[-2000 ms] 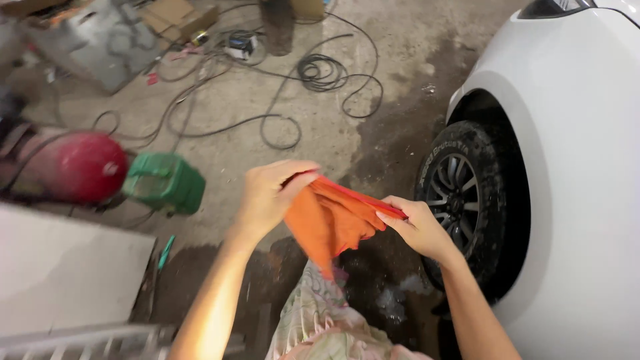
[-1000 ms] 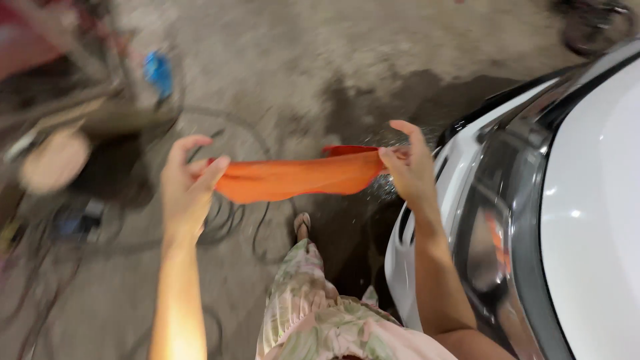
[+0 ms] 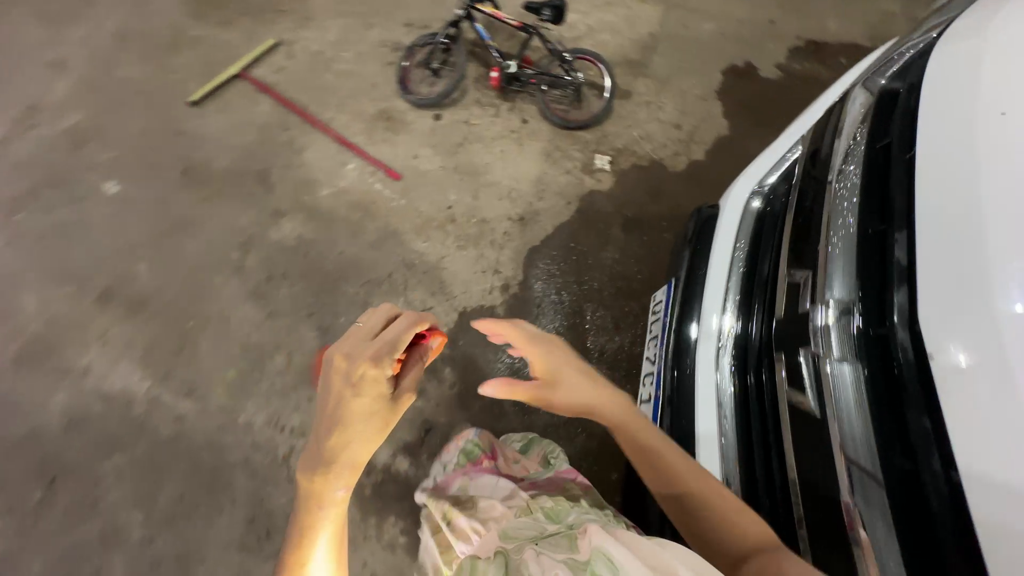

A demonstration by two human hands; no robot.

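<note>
My left hand (image 3: 372, 376) is closed around an orange cloth (image 3: 432, 344), which is bunched up so that only bits of it show between the fingers and behind the hand. To its right, my right hand (image 3: 552, 372) holds nothing, its thumb and fingers spread toward the cloth with a gap between them. At the right stands the front of a white car, with its chrome and black grille (image 3: 840, 264) close to my right forearm.
A small bicycle (image 3: 512, 72) lies on the concrete floor ahead. Left of it is a floor squeegee or push broom with a red handle (image 3: 320, 128). Wet floor (image 3: 608, 232) runs along the car's front bumper (image 3: 696, 296), which carries a licence plate (image 3: 656, 352).
The orange cloth, earlier stretched between both hands, is now bunched in my left hand. My right hand has let go of it. The view has moved from the car's front wheel to its grille.
</note>
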